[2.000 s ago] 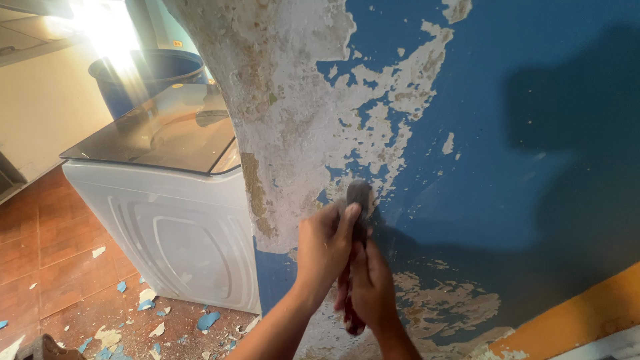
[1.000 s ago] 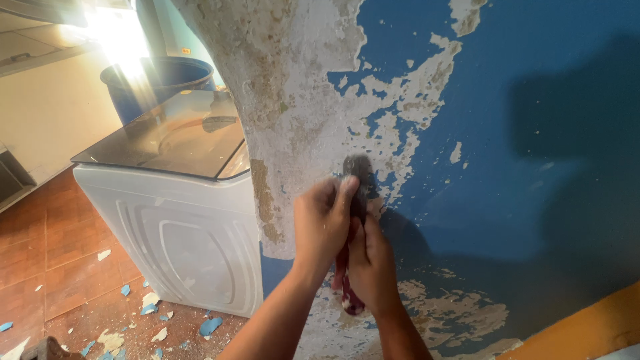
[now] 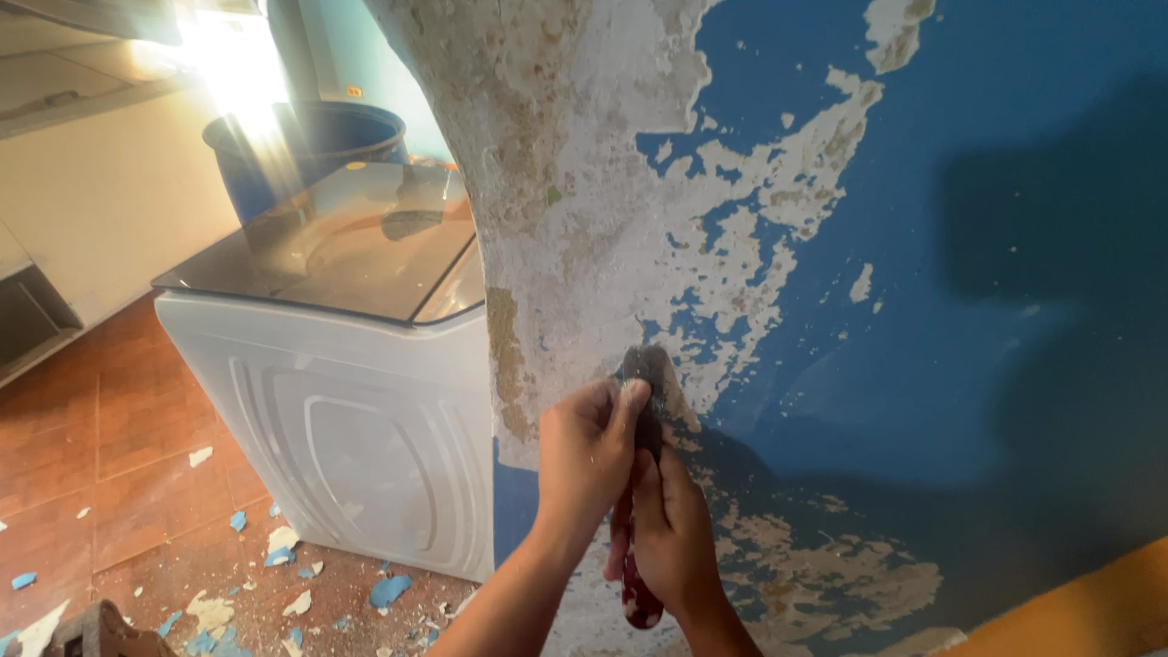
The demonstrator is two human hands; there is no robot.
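A hand scraper with a dark blade [image 3: 646, 365] and a dark red handle is held upright with its tip at the wall. My left hand [image 3: 589, 447] grips its upper part, the thumb lying along the blade. Lower down, my right hand [image 3: 671, 520] is closed around the handle, whose rounded end shows below the fingers. Around the tip, the blue painted wall [image 3: 858, 392] has ragged patches where pale plaster [image 3: 593, 246] is exposed. Fingers hide the middle of the tool.
Left of the wall edge stands a white washing machine [image 3: 365, 456] with a dark glass lid, and behind it a blue barrel [image 3: 365, 123]. Paint flakes [image 3: 391, 590] litter the red tiled floor [image 3: 55, 456]. An orange band [image 3: 1077, 598] crosses the lower right. Shadows fall on the wall.
Both hands stay on the scraper, near the same part of the wall. The view has shifted slightly; no other change is plain.
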